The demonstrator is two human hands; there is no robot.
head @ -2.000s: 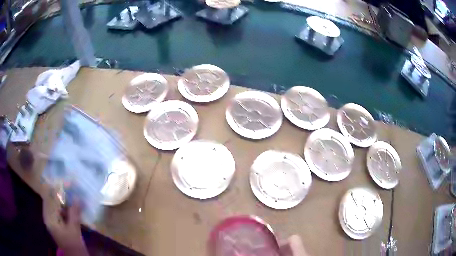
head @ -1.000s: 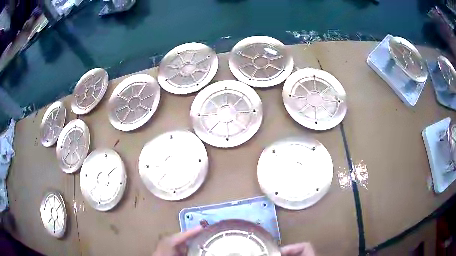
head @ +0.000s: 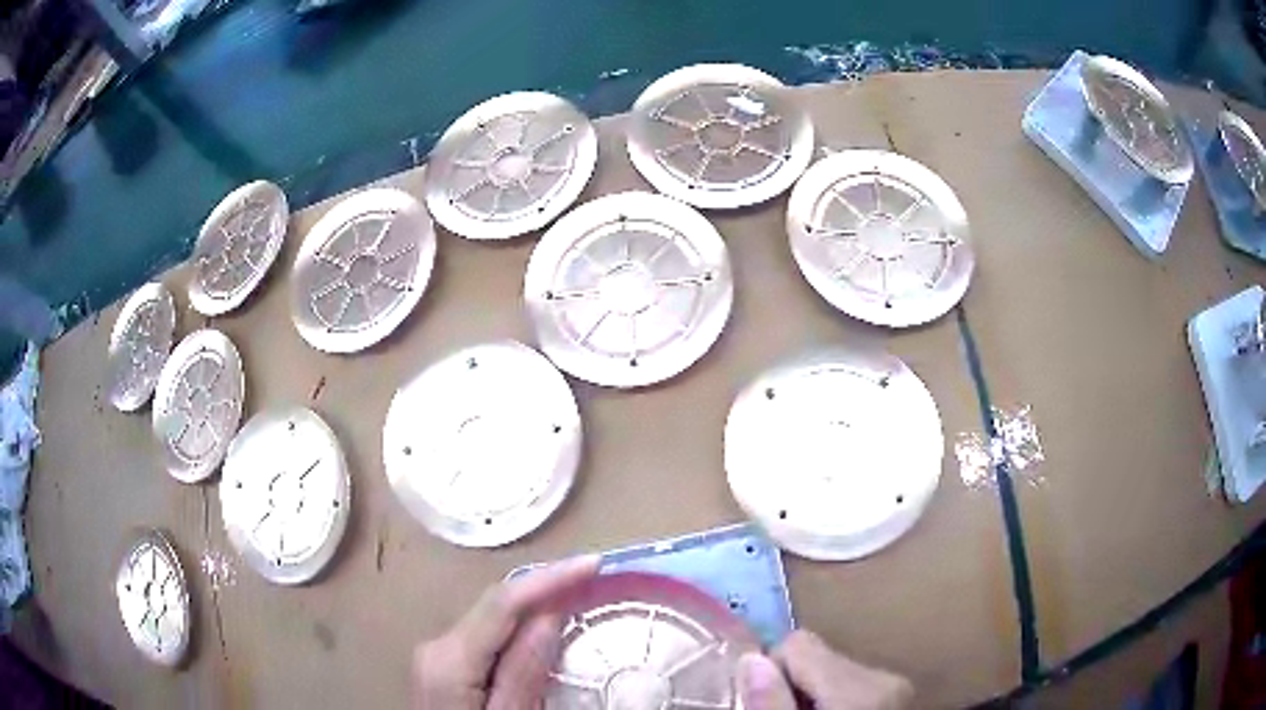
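Observation:
A pale ribbed round plate (head: 646,652) with a reddish rim is at the bottom centre, cut off by the picture's edge. My left hand (head: 507,645) grips its left side, fingers along the rim. My right hand (head: 819,677) grips its right side, thumb on the face. A pale blue square base plate (head: 708,566) lies on the bench under and behind the disc, mostly covered. Small dark marks show at its visible right corner. Whether the disc touches posts on the base is hidden.
Several loose round plates (head: 628,289) lie across the brown bench (head: 667,479). Base-and-disc assemblies (head: 1111,153) stand at the right side. A dark green conveyor (head: 417,63) runs behind. Clear tape (head: 1000,447) is stuck at right. White crumpled material (head: 17,458) lies at the far left.
The square base was swung from the left to the front centre, and the disc was brought over it. Since one second ago, both hands have closed in around the disc. The view has turned right.

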